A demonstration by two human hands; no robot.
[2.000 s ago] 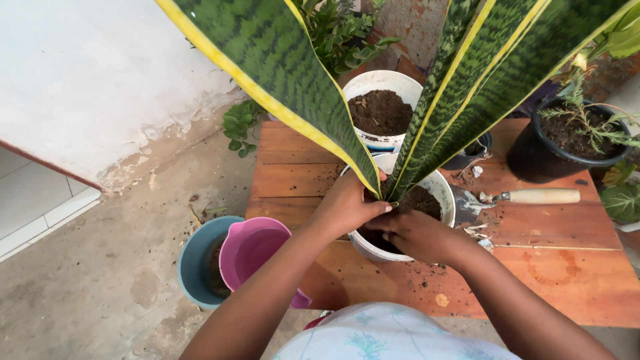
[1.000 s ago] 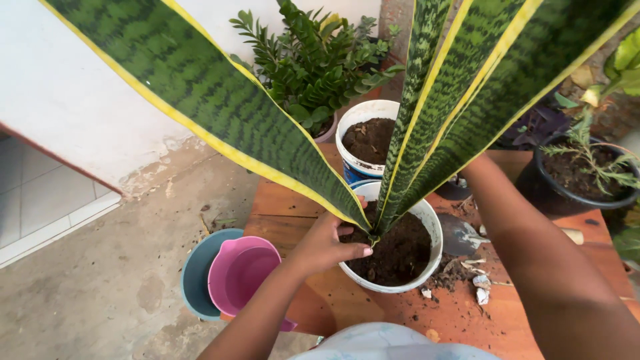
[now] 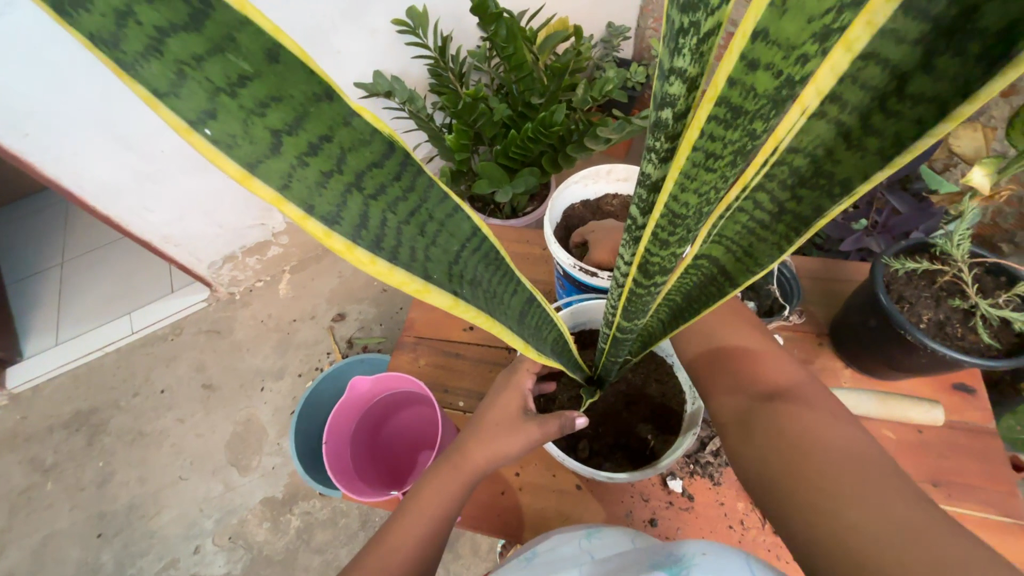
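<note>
A snake plant (image 3: 320, 168) with yellow-edged leaves stands in a white plastic pot (image 3: 694, 412) of dark soil. My left hand (image 3: 524, 416) is at the base of the plant, its thumb and fingers around the lowest part of the leaves. My right arm reaches behind the leaves to a second white bucket (image 3: 588, 182) of soil, which has a blue printed side. In that bucket my right hand (image 3: 600, 242) rests in the soil, its fingers hidden, so its grip does not show.
Both pots stand on a wooden table (image 3: 552, 504) with spilled soil. Right are a black pot (image 3: 880, 336) with a small plant and a trowel's wooden handle (image 3: 892, 406). A pink container (image 3: 384, 440) and a blue-grey one (image 3: 312, 424) are left. A leafy potted plant (image 3: 512, 120) stands behind.
My right hand has left the soil at the snake plant's base and gone into the soil of the bucket behind. My left hand has stayed at the base.
</note>
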